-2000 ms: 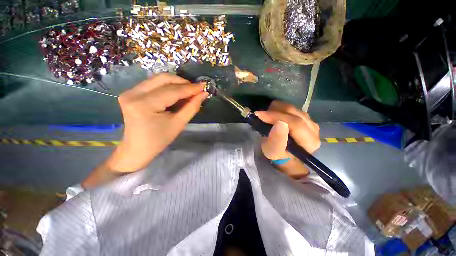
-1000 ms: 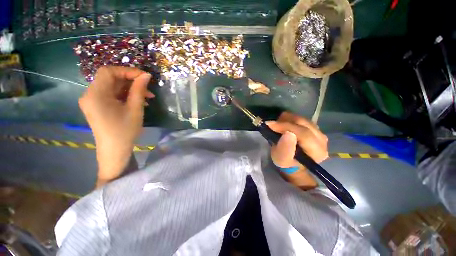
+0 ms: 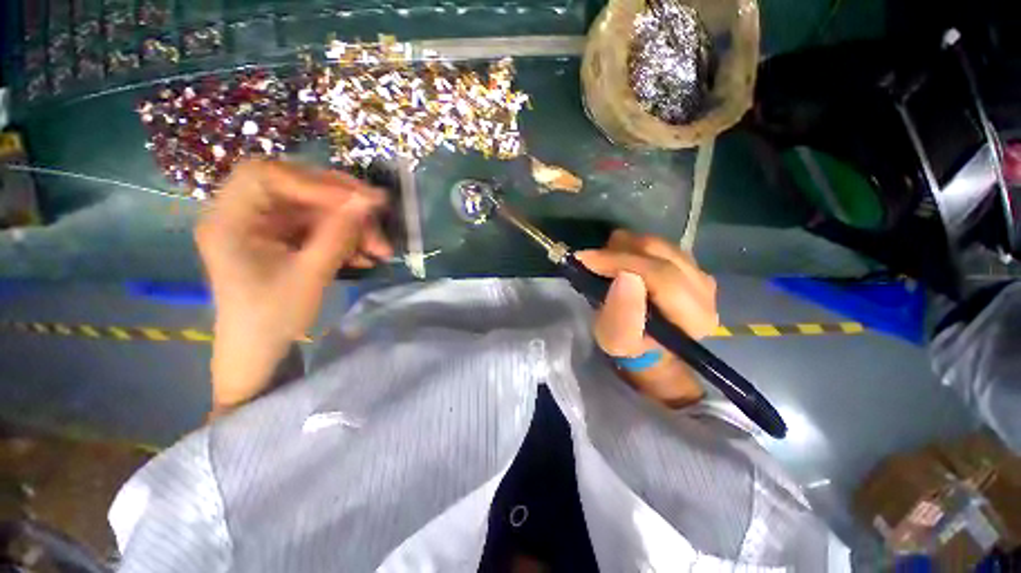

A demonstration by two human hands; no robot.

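My right hand [image 3: 655, 297] holds the black-handled soldering iron [image 3: 705, 364] like a pen. Its metal tip points left and meets the small round silvery fixture [image 3: 470, 202] on the green bench. My left hand [image 3: 274, 263] is blurred, left of the fixture and just in front of the piles, with thumb and fingers close together. Whether it pinches a small part cannot be told. A pale thin wire end lies on the bench by its fingertips. The dark red component pile [image 3: 213, 123] is beyond my left hand, beside the gold and white metal pile [image 3: 420, 106].
A tan pot [image 3: 605, 84] with crumpled silvery filling stands beyond the iron. A small orange-tan lump [image 3: 554, 176] lies between fixture and pot. A clear blister tray [image 3: 134, 50] is at the far left. Dark equipment with metal bars and a grey sleeve [image 3: 985, 347] are at right.
My left hand has moved from the fixture out to the left, then slightly back right. The iron has stayed at the fixture in my right hand. The view has shifted slightly.
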